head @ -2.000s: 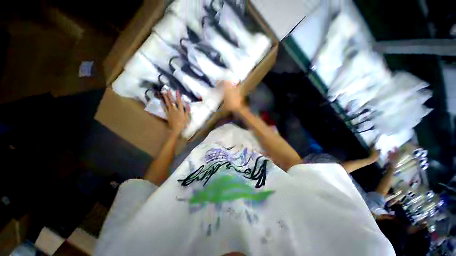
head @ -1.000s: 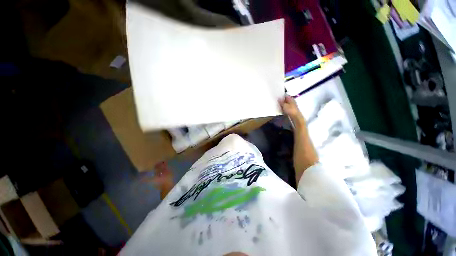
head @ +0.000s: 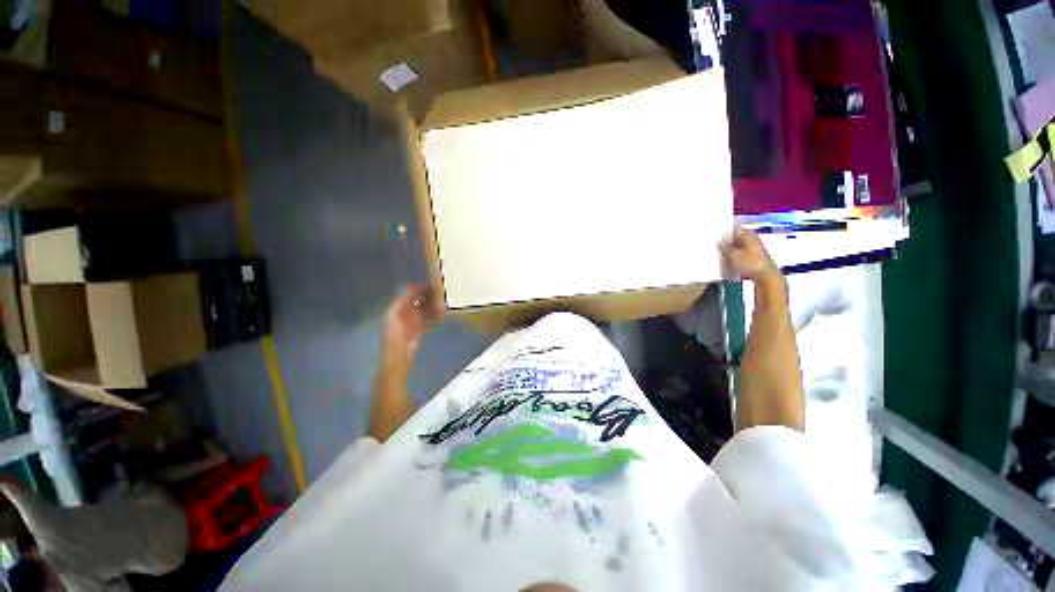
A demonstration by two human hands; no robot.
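Note:
A large white layer pad (head: 578,191) lies over the opening of a brown carton (head: 544,93) and hides what is inside. My right hand (head: 746,253) grips the pad's near right corner at the bench side. My left hand (head: 415,311) is at the carton's near left corner, beside the pad's corner. Its fingers are blurred, and I cannot tell whether they hold the pad or the carton edge.
A dark red-purple printed box (head: 816,174) lies on the bench at right, with white bagged products (head: 839,335) nearer me. Another carton with a white label (head: 399,78) is beyond. An open carton (head: 116,330) and a red crate (head: 229,505) are at left.
The bagged products seen in the carton earlier are now covered. The raised pad has come down flat over the opening. My left hand has moved up to the carton's corner.

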